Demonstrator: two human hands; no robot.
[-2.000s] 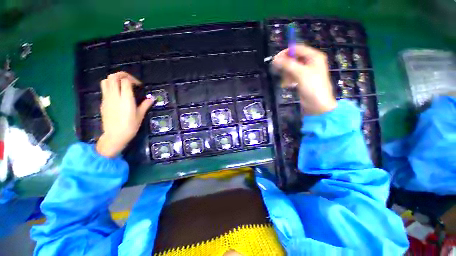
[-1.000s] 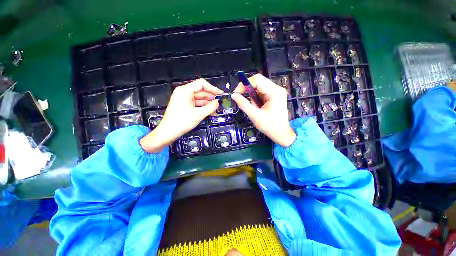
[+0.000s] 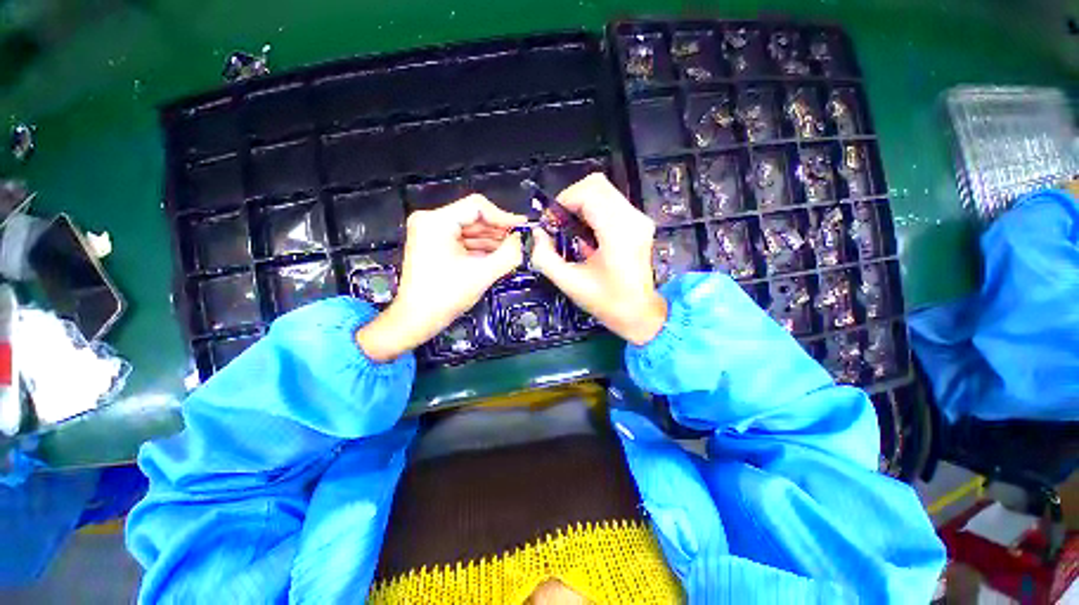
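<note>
My left hand point(image 3: 456, 260) and my right hand point(image 3: 601, 262) meet fingertip to fingertip above the left black tray point(image 3: 284, 225). Between them they hold a small square module point(image 3: 529, 244), mostly hidden by the fingers. A dark slim tool point(image 3: 556, 216) lies in my right hand. A small pale bit shows just above the fingertips. Several square modules sit in the tray's lower pockets, one of them point(image 3: 527, 320) below my hands. The right black tray point(image 3: 763, 213) holds irregular shiny components in most pockets.
A few loose pieces point(image 3: 246, 65) lie on the green mat point(image 3: 391, 24). A dark phone-like rectangle point(image 3: 81, 270) and a crumpled white bag point(image 3: 62, 366) are at the left. A clear ribbed tray point(image 3: 1012, 140) and a person's blue sleeve point(image 3: 1018, 313) are at the right.
My hands came together from opposite sides over the left tray and took hold of a module. Since one second ago, the fingers have closed nearer and the module is turned more edge-on.
</note>
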